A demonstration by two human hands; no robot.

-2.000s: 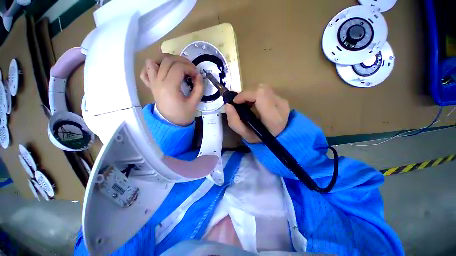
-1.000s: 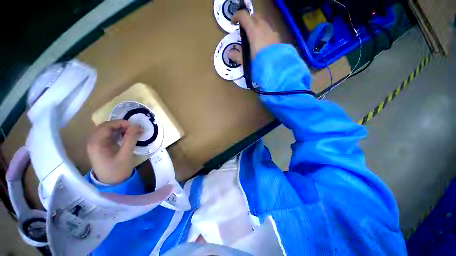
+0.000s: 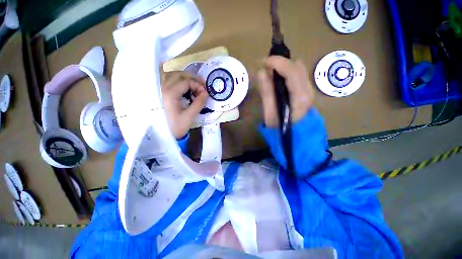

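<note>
My left hand (image 3: pixel 183 98) has its fingers pinched at the open ear cup, beside a white speaker baffle plate (image 3: pixel 238 83) that lies over the cup's right part. Whether the fingertips hold a lead wire or the plate's edge cannot be made out. My right hand (image 3: pixel 290 86) holds the black soldering iron (image 3: pixel 280 50) right of the plate, with its tip end pointing away from me. The cream fixture block (image 3: pixel 231 115) shows under the cup. The white headphone headband (image 3: pixel 137 81) arches close to the camera. The circuit board (image 3: pixel 144 177) sits in the nearer open cup.
Two loose speaker plates (image 3: pixel 340 74) lie right of my right hand. A blue tray (image 3: pixel 402 76) with dark items stands at the far right, thin wires trailing from it. Another headphone (image 3: pixel 49 112) and several plates (image 3: pixel 25 205) lie at left. Yellow-black tape (image 3: pixel 420 166) marks the floor.
The view has swung back left. A speaker plate now lies over the cup at my left fingers. My right hand has come back from the loose plates, still holding the iron.
</note>
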